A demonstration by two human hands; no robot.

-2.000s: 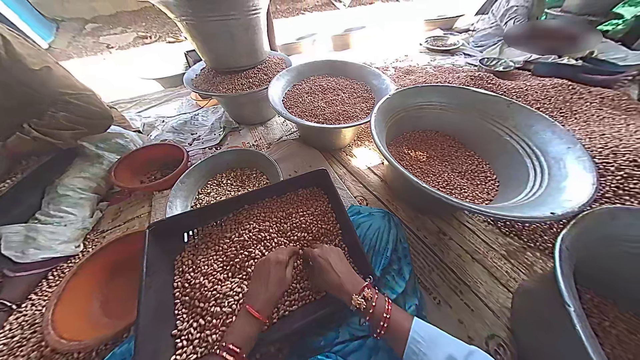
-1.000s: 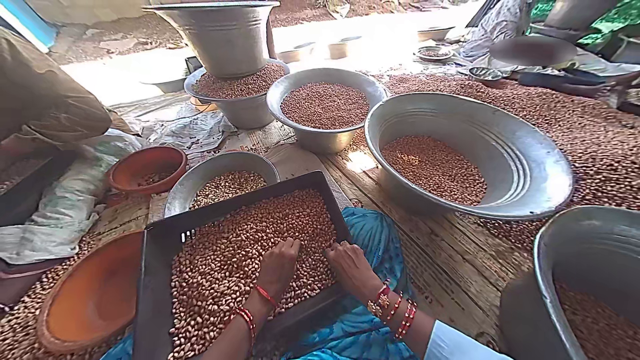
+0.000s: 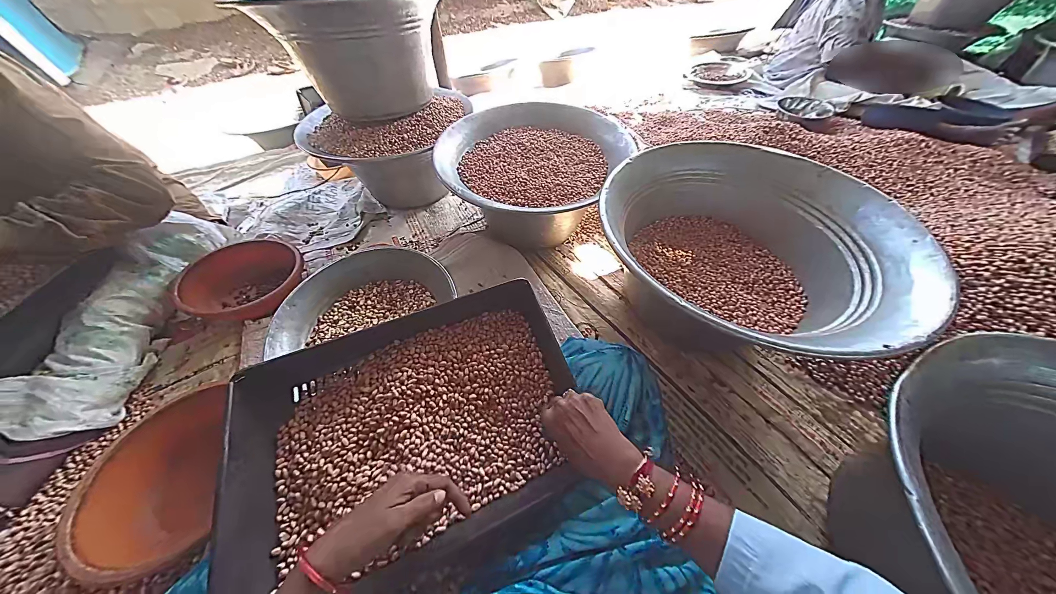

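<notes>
A black plastic tray (image 3: pixel 528 495) rests tilted on my lap, spread with brown shelled nuts or seeds (image 3: pixel 429 396). My left hand (image 3: pixel 396 516) lies over the nuts near the tray's front edge, its fingers bent and slightly apart; whether a nut is between them cannot be told. At the tray's right side, my right hand (image 3: pixel 590 433) is curled against the wall, fingertips toward the nuts and partly hidden. Red and gold bangles are on the right wrist, a red one on the left.
Behind the tray stands a metal basin (image 3: pixel 371 256) of paler nuts. Large metal basins (image 3: pixel 825 214) of nuts stand ahead and right. Orange bowls (image 3: pixel 153 487) are at left. A nut heap (image 3: pixel 973 190) covers the right floor; a person (image 3: pixel 825 49) sits beyond, another's clothing shows at left.
My hands were close together over the nuts two seconds ago and are now apart. The left has come down toward the front edge; the right has moved to the tray's right wall.
</notes>
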